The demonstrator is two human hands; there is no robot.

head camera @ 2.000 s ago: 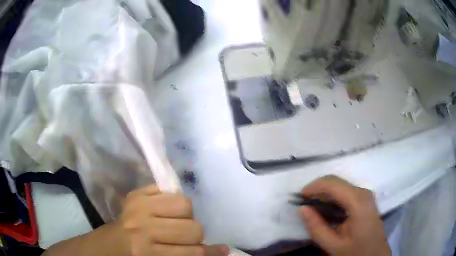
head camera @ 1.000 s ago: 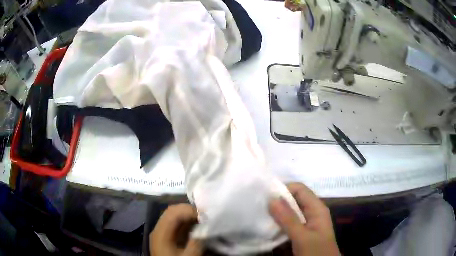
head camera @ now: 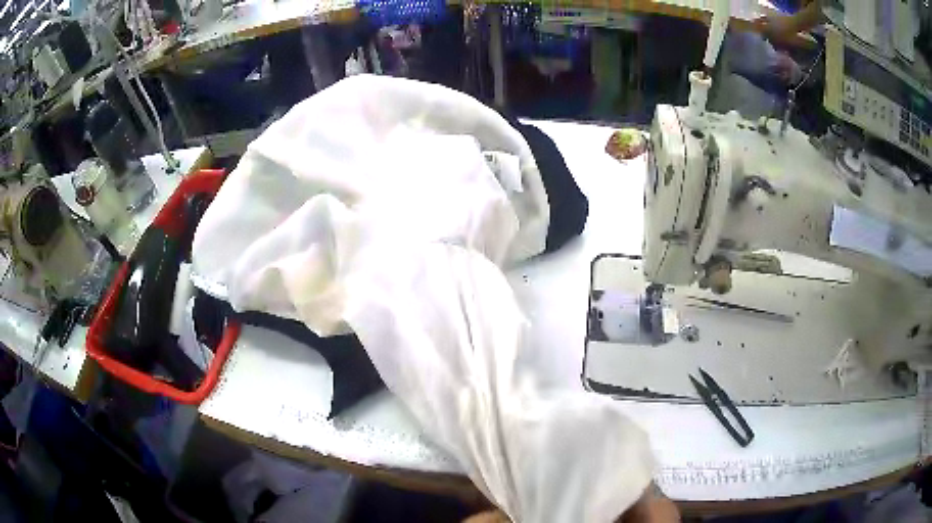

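The white garment [head camera: 347,194] lies heaped on the table left of the sewing machine, with black fabric [head camera: 557,189] showing along its right side and below its left part. Its white sleeve [head camera: 480,368] runs toward me over the table's front edge. My left hand [head camera: 488,517] shows only as a sliver at the bottom edge by the sleeve end; its grip is hidden. My right hand [head camera: 652,508] is partly in view behind the sleeve end, mostly covered by cloth and cut off. Black thread snips [head camera: 724,407] lie right of the sleeve, partly on the machine bed.
The off-white sewing machine [head camera: 705,194] stands at the right, its needle area over the bed [head camera: 634,363]. A metal strip [head camera: 741,310] lies on the bed. A red basket [head camera: 153,383] with dark pieces is at the left. A person's arm [head camera: 797,22] shows at the back right.
The snips have gone from my right hand to the table. The sleeve has been drawn toward me and both hands have moved down, nearly out of view. The view has tilted up.
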